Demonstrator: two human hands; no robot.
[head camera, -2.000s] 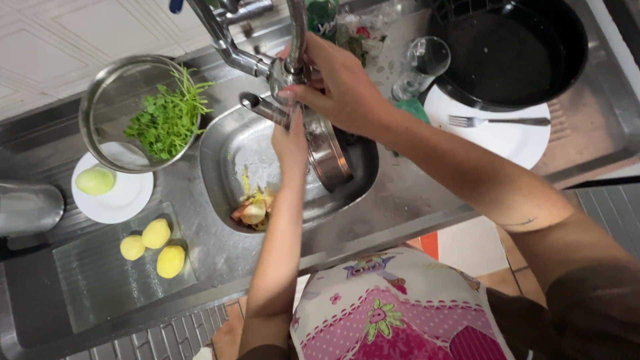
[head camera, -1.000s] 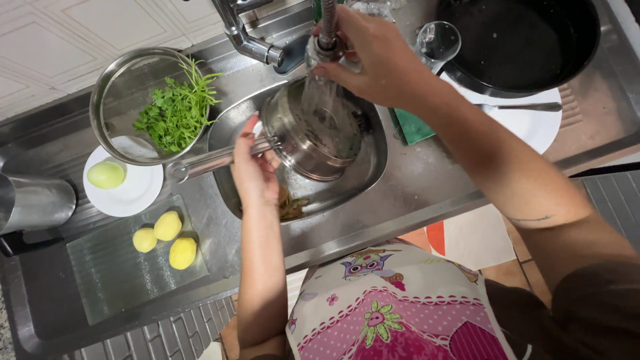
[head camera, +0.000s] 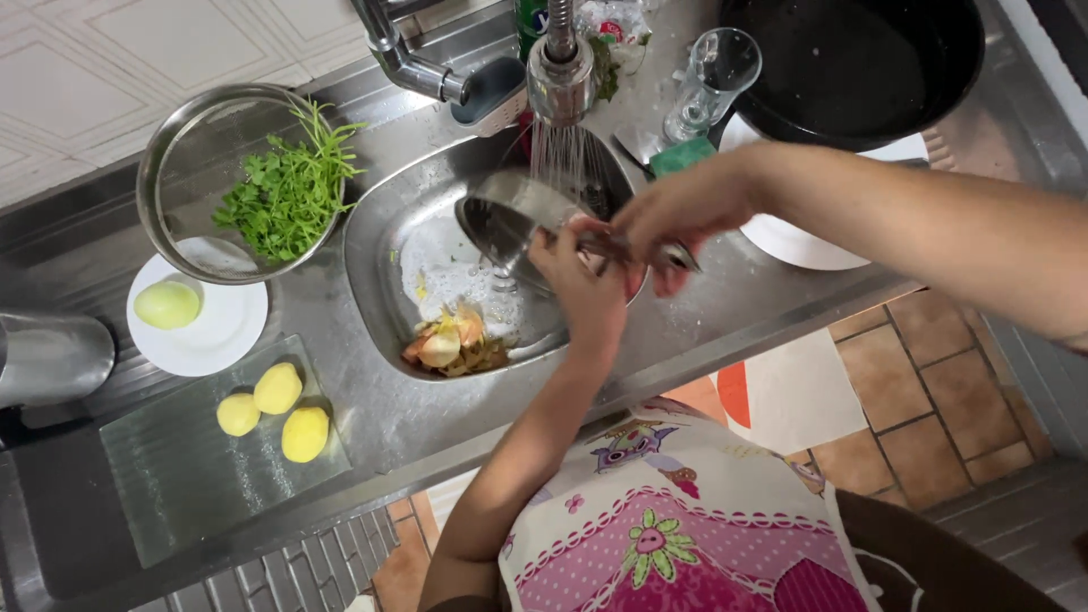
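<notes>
A metal saucepan (head camera: 527, 221) is tilted over the sink (head camera: 374, 297), its handle pointing right. Water runs in thin streams from the spray head (head camera: 561, 85) onto the pan. My left hand (head camera: 586, 280) grips the pan where the handle meets its side. My right hand (head camera: 671, 221), a little blurred, is at the handle, its fingers curled about it. White foam and a heap of onion skins and peelings (head camera: 455, 340) lie in the basin below.
Left are a sieve (head camera: 157, 195) with green herbs, a plate (head camera: 242, 331) with a peeled onion, and a glass board (head camera: 170, 476) with peeled potatoes. Behind stands a faucet (head camera: 416, 72). Right are a glass goblet (head camera: 722, 68), a green sponge (head camera: 680, 156) and a black pan (head camera: 850, 76) over a white plate.
My right hand has left the spray head and come down to the pan's handle. The handle, which pointed left one second ago, now points right.
</notes>
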